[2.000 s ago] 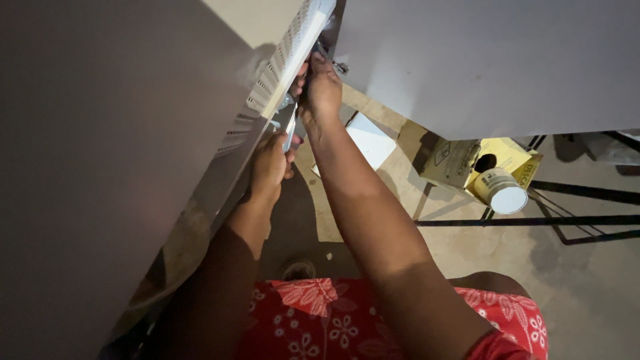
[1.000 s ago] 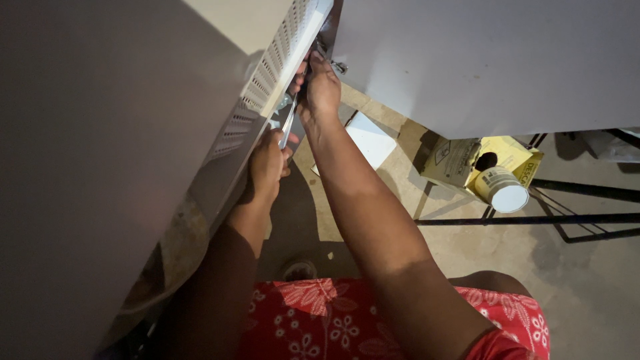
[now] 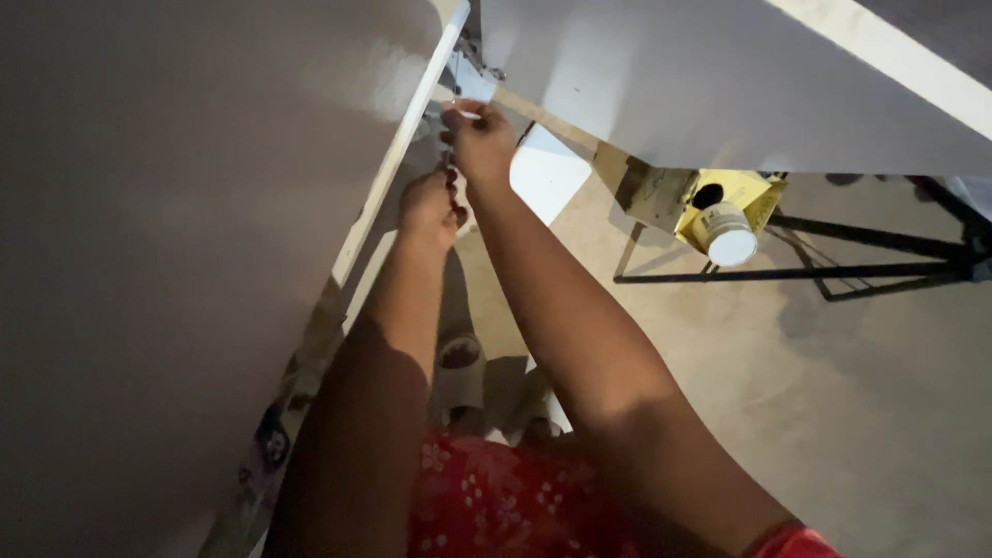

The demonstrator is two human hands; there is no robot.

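Note:
My right hand reaches to the upper middle, its fingers pinched at a small whitish piece beside a thin dark cord or wire. Just below it, my left hand has its fingers curled near a small thing too blurred to name. Both hands are in the gap between a large grey panel with a pale edge on the left and another grey panel on the right. Small metal fittings show at the corner of the right panel.
A white flat piece lies right of my right hand. Beyond it, a yellow carton and a white-ended can are beside a black metal frame. The floor is pale, and several containers stand below my arms.
Both hands have come down from the top of the gap. The perforated white strip seen on the left earlier no longer shows; the left panel's narrow edge does. The view has shifted.

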